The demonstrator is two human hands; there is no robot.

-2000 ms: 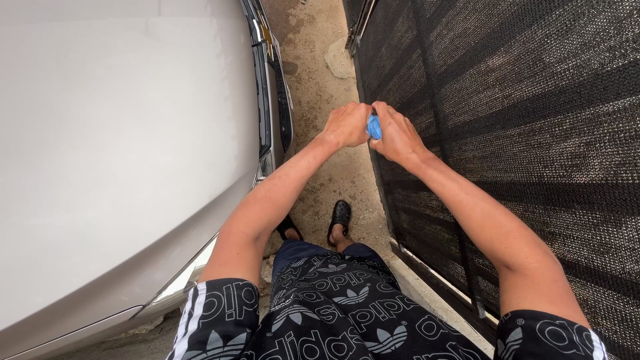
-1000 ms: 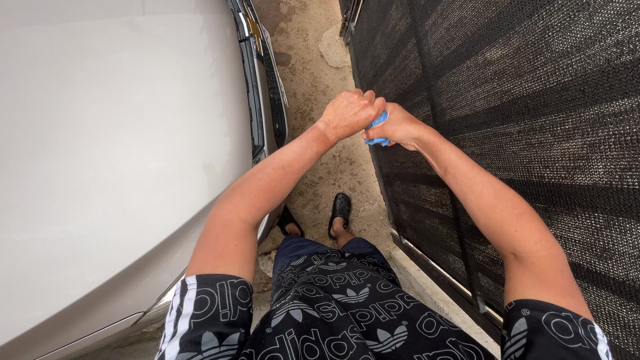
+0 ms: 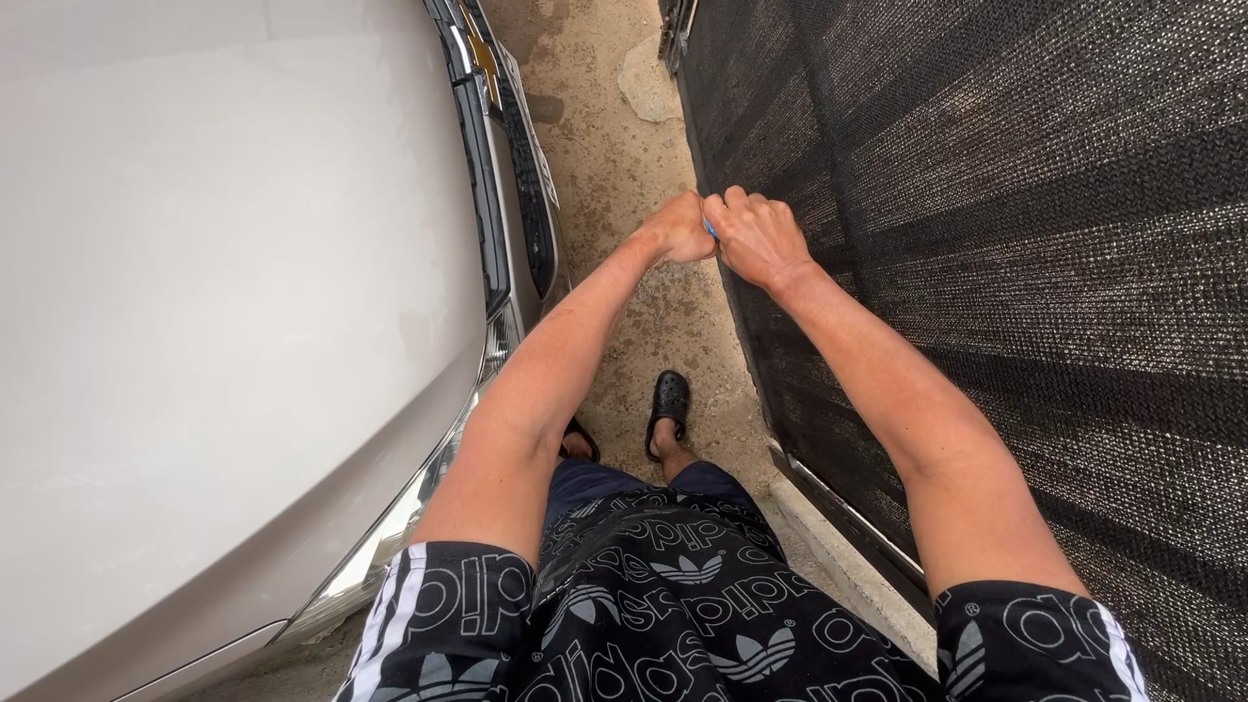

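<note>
My left hand [image 3: 681, 229] and my right hand [image 3: 760, 232] meet knuckle to knuckle over the narrow ground strip, both closed on a blue cloth [image 3: 711, 230]. Only a small bit of the cloth shows between them; the fingers hide the rest. Both arms reach forward from my body, the left one passing over the car's front corner, the right one in front of the dark mesh.
On the left is a light-coloured Chevrolet car's hood [image 3: 224, 273], with its grille [image 3: 478, 146] and headlight [image 3: 375, 526]. Black shade netting [image 3: 975, 195] stands close on the right. My feet in black clogs [image 3: 670, 405] are on stained concrete [image 3: 634, 166].
The blue cloth showed more below my hands a second ago; now my fingers cover nearly all of it. My right hand has turned and come up level with the left.
</note>
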